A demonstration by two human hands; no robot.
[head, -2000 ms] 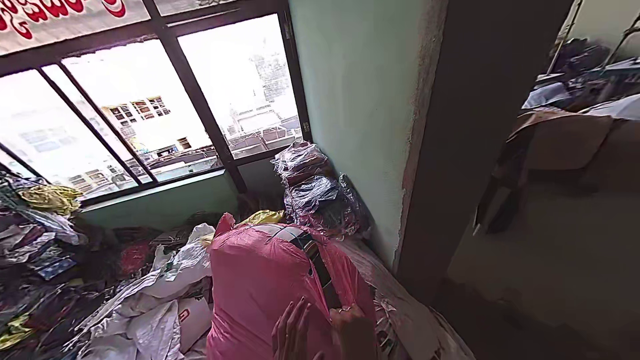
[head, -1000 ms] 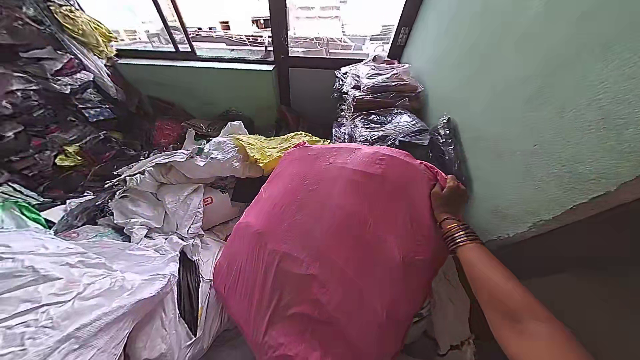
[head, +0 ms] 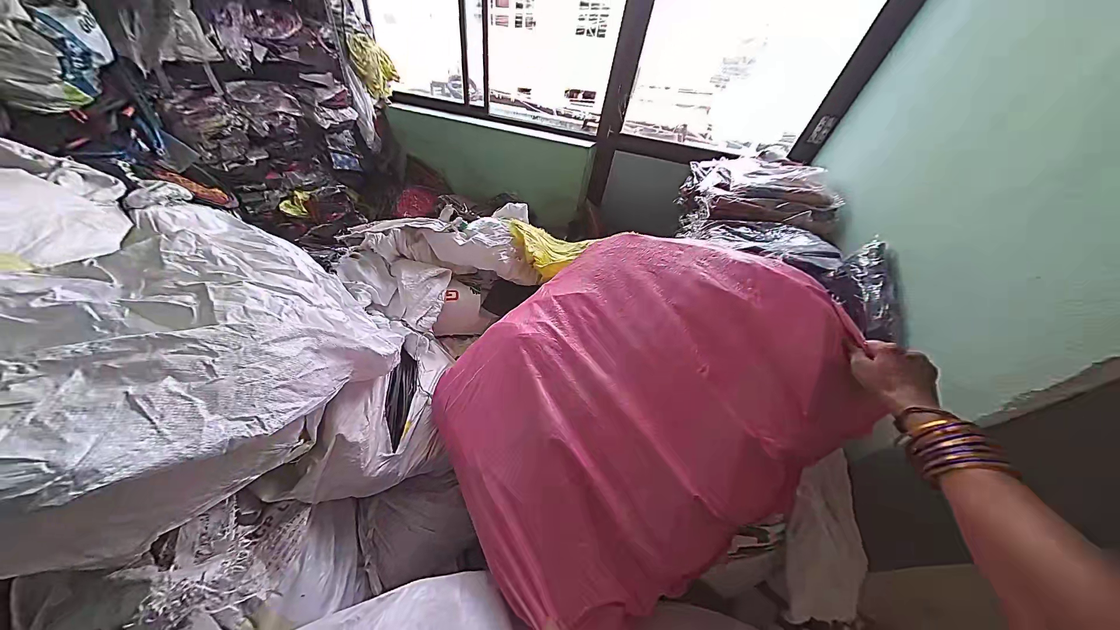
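Note:
A large, full pink woven sack [head: 647, 394] fills the middle of the view, resting on other sacks. At its right edge my right hand [head: 894, 376], with several bangles on the wrist, grips a gathered fold of the pink material. My left hand is not in view. Just behind the pink sack lies a yellow cloth or bag [head: 547, 249].
A bulging white woven sack [head: 201, 350] lies at left. Plastic-wrapped bundles [head: 761, 197] are stacked in the corner by the green wall [head: 1006, 201]. Heaped packets [head: 254, 131] stand at upper left, beside the window [head: 560, 66]. More sacks lie below.
Two seconds ago both hands were at the near side of the pink sack, by a dark strap. The strap is now out of sight, and my right hand is at the sack's right edge.

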